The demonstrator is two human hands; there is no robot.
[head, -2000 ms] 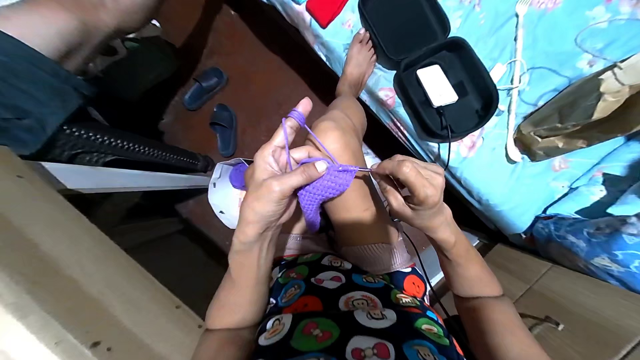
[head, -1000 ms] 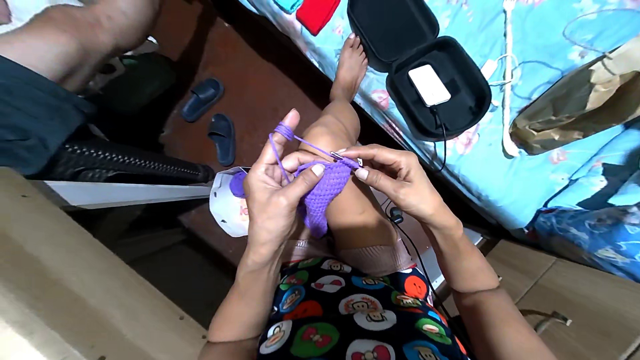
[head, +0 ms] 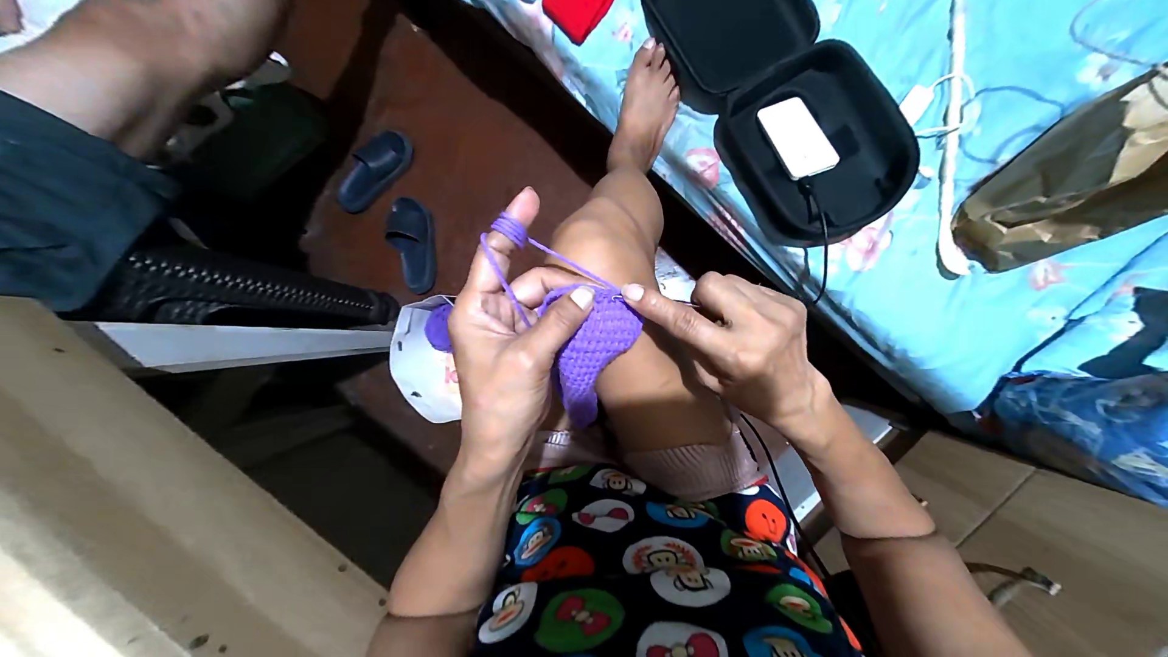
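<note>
My left hand (head: 511,328) pinches the top edge of a purple crocheted piece (head: 598,342) between thumb and fingers. Purple yarn (head: 509,228) is wound around its raised index finger and runs down to the work. A thin metal crochet hook (head: 671,299) is gripped in my right hand (head: 748,342), whose index fingertip touches the upper right edge of the piece. The hook's tip is at the stitches and hard to make out. Below the hands, the crocheted piece hangs over my bare thigh. More purple yarn (head: 439,328) sits in a white container (head: 422,379) left of my left hand.
A bed with a blue floral sheet (head: 876,301) holds an open black case (head: 821,201) with a white cabled device (head: 797,137), a white stick-like object (head: 953,137) and brown paper (head: 1068,173). Dark slippers (head: 412,245) lie on the floor. Another person's leg (head: 137,73) is at upper left.
My right hand has moved in close to the crocheted piece since two seconds ago. Its index finger now points along the hook at the stitches. My left hand keeps its hold.
</note>
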